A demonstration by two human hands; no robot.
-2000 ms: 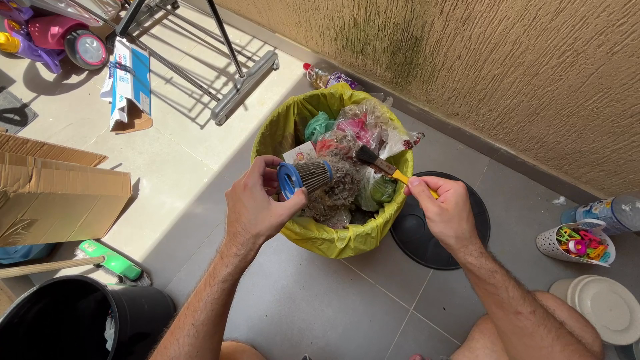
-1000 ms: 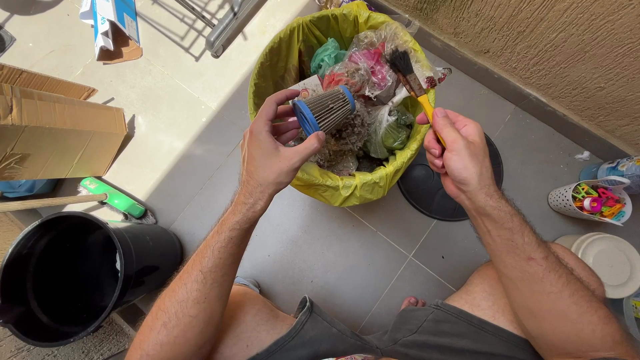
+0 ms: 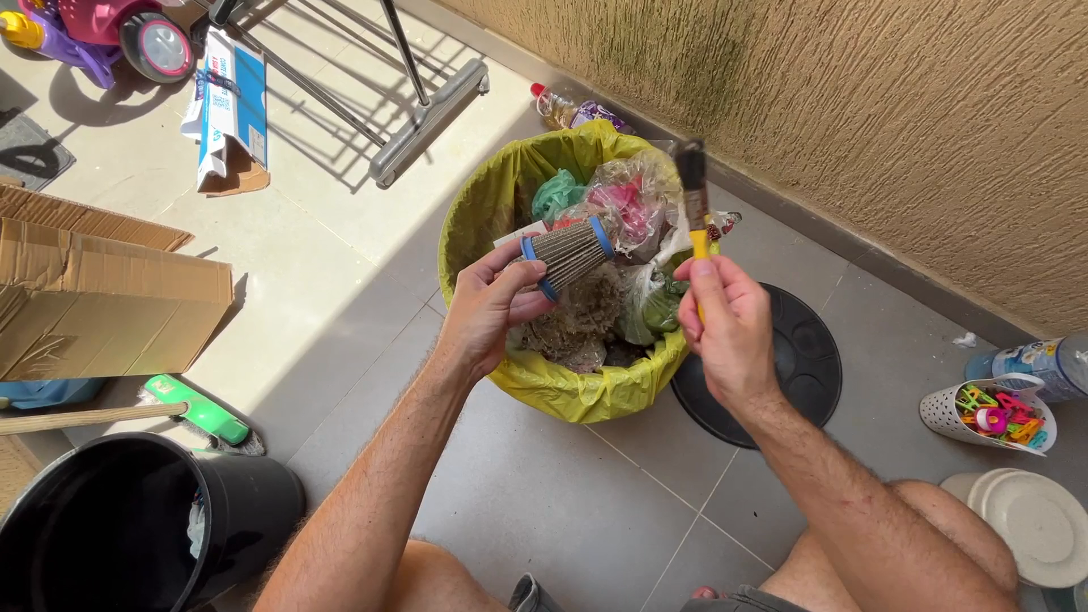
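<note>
My left hand grips a pleated, cone-shaped filter by its wide end; both of its rims are blue. The filter lies tilted over a bin with a yellow liner, its narrow end toward the upper right. In my right hand is a paintbrush with a yellow handle, bristles up and apart from the filter. Under the filter, the bin holds a heap of grey fluffy dust, a green plastic bag and crumpled clear plastic.
A black round lid lies right of the bin. At left are a cardboard box, a green broom head and a black bucket. A drying rack stands behind; a basket of clothespins sits at right, near the wall.
The brush has turned from lying slantwise beside the filter to pointing upward. The filter's narrow end now tilts more upward than two seconds ago. Both hands keep their hold.
</note>
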